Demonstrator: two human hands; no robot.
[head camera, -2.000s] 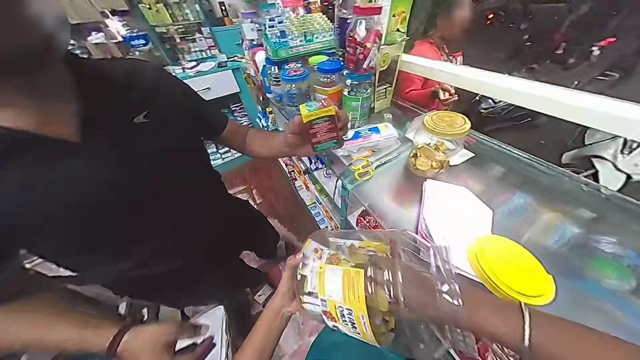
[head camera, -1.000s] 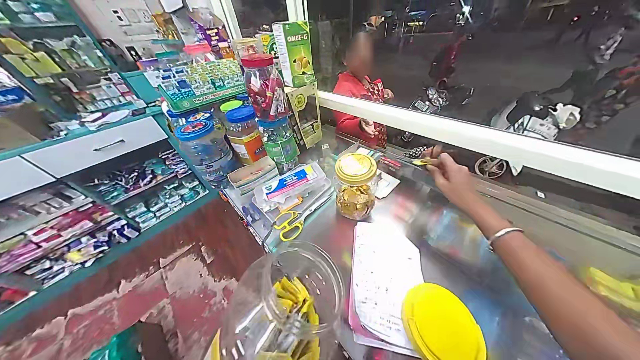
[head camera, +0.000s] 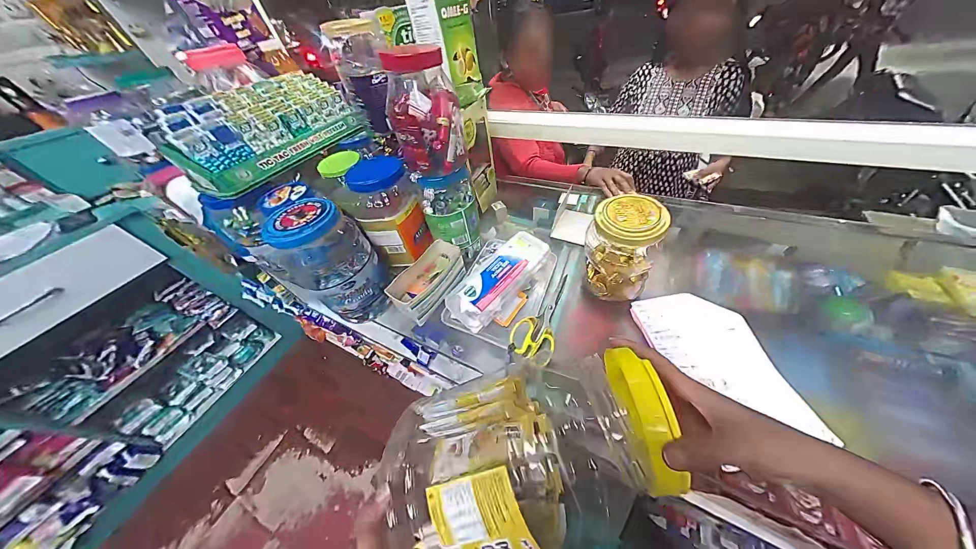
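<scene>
A large clear plastic jar (head camera: 587, 457), partly filled with yellow-wrapped pieces, lies tilted at the bottom centre. My right hand (head camera: 690, 412) grips its yellow lid (head camera: 648, 421), which sits at the jar's mouth. Only a blurred edge of my left hand (head camera: 371, 526) shows, against the jar's lower left side. White sheets of paper (head camera: 717, 354) lie on the glass counter beyond the lid. Farther back stands a small jar with a gold lid (head camera: 631, 219). Yellow-handled scissors (head camera: 532, 341) lie near a clear plastic box (head camera: 499, 282).
Candy jars with blue lids (head camera: 305, 255), a jar with a red lid (head camera: 427, 114) and a Tic Tac display tray (head camera: 259, 145) crowd the counter's left end. Two people stand beyond a white rail (head camera: 724, 137); one person's hand (head camera: 610, 181) rests on the counter. Stocked shelves (head camera: 137, 343) are at left.
My right hand has come back from the far side of the counter and now holds the yellow lid, which lay on the papers, at the jar's mouth. A second person now shows beyond the rail.
</scene>
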